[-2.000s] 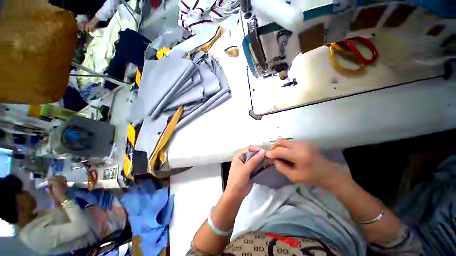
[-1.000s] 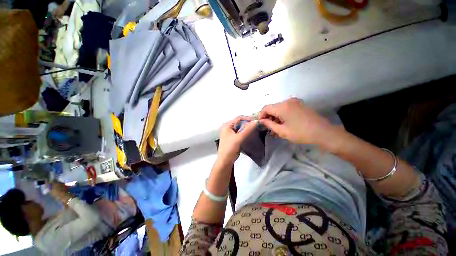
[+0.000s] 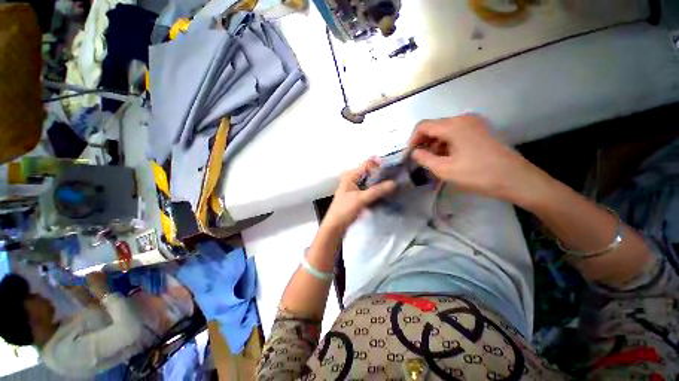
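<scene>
A small grey fabric piece (image 3: 396, 175) is held between my two hands, over my lap at the table's front edge. It is blurred and bunched, so its folds cannot be made out. My left hand (image 3: 359, 192) pinches its left side between thumb and fingers. My right hand (image 3: 463, 155) pinches its upper right part with the fingertips. Both hands are bare, with a bracelet on each wrist.
A layered grey bundle (image 3: 237, 82) lies on the table at left, with a tan-gold strip (image 3: 213, 165) on it. The machine bed plate (image 3: 447, 63) is above my hands. Scissor loops (image 3: 497, 9) show at the top edge. Another person (image 3: 89, 327) sits lower left.
The view has shifted, so the table things sit higher and further left. The grey piece no longer hangs down as a flap but is bunched between my hands. My right hand has moved up and right.
</scene>
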